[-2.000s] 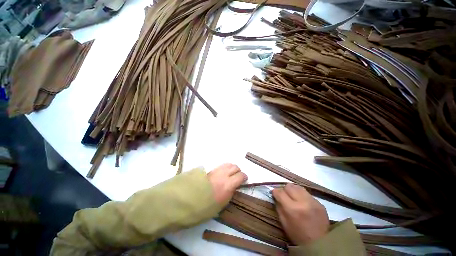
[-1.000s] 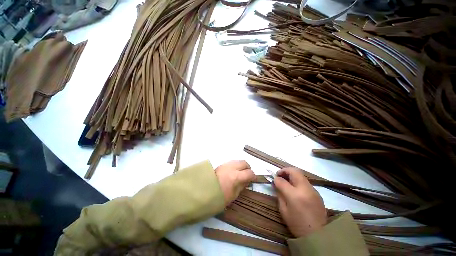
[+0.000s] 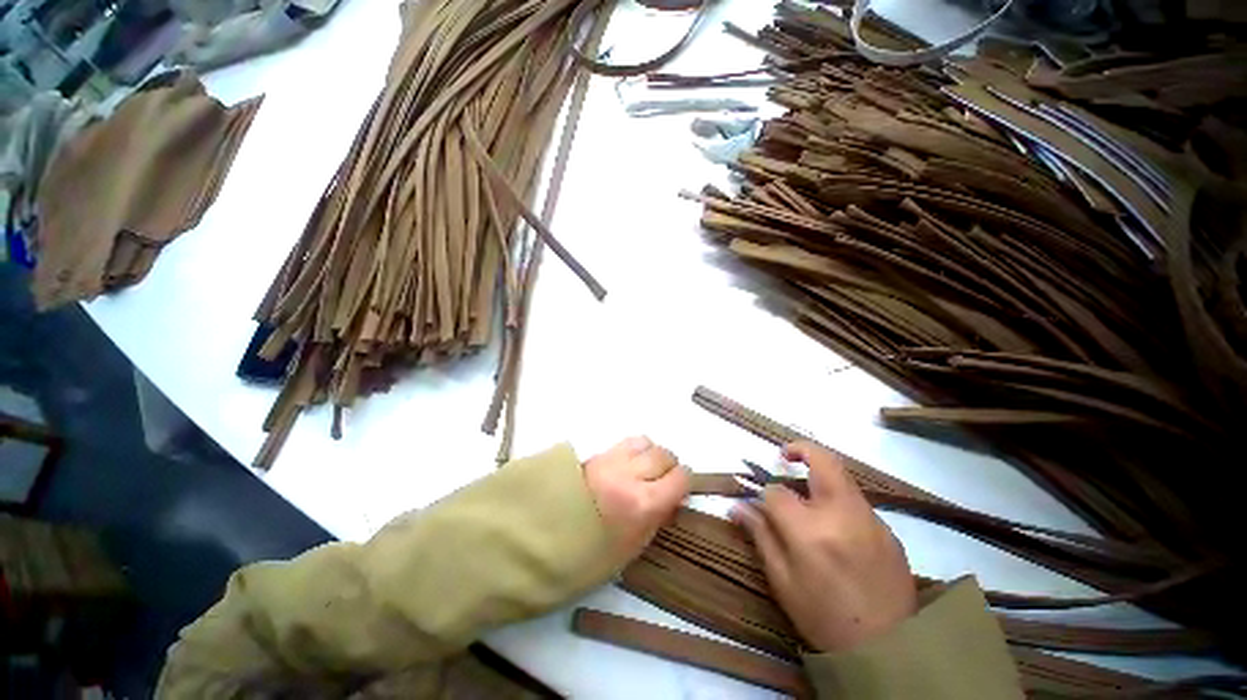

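My left hand (image 3: 637, 490) is closed on a brown strap (image 3: 713, 484) that runs right towards my other hand. My right hand (image 3: 837, 558) holds small dark pointed snips (image 3: 755, 476); their two tips show spread apart at the strap, and the rest is hidden in the fingers. A near strap bundle (image 3: 704, 574) lies under and between both hands. A single strap end (image 3: 615, 628) lies apart below the bundle, and another strap (image 3: 739, 414) lies just above my hands.
A fanned strap bundle (image 3: 431, 233) lies at upper left, with a dark flat object (image 3: 260, 358) under its edge. A large strap heap (image 3: 944, 260) fills the right. Leather pieces (image 3: 130, 185) lie at the far left table edge. The white table (image 3: 643, 328) curves down to the left.
My right hand has opened somewhat, its index finger lifted, and the tips of the snips now show spread. The strap between my hands shows its flat side, unlike in the oldest frame.
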